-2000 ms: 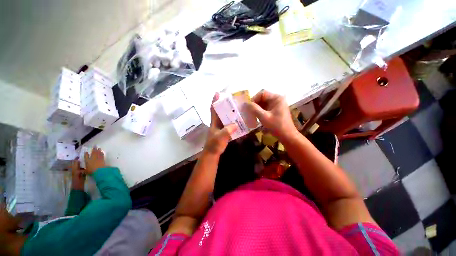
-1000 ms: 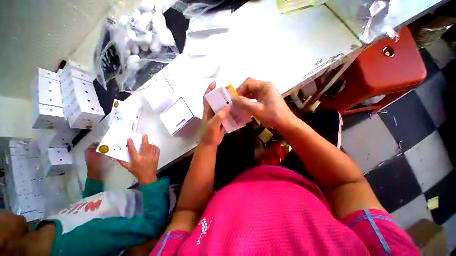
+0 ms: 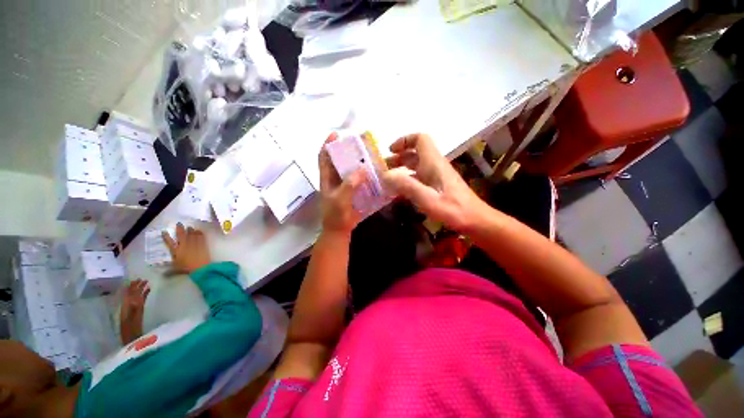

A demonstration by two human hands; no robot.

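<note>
My left hand [image 3: 341, 196] holds a small white carton [image 3: 352, 159] over the table's front edge, its thumb across the front face. A yellow label backing [image 3: 372, 151] shows behind the carton's right side. My right hand [image 3: 428, 184] is at the carton's right edge, thumb and fingers close together. A small pale bit shows at its thumb tip; I cannot tell if it is a label sticker. The lower part of the carton is blurred.
White cartons lie on the white table [image 3: 445, 90] left of my hands, with stacked cartons [image 3: 133, 163] farther left. A clear plastic bag [image 3: 228, 73] of white pieces is at the back. Another person's hand [image 3: 188, 248] is at left. A red stool [image 3: 624, 98] stands right.
My right thumb has moved down along the carton's right edge and my fingers have opened a little. The other person's carton now lies beside the others, and their hand has moved left.
</note>
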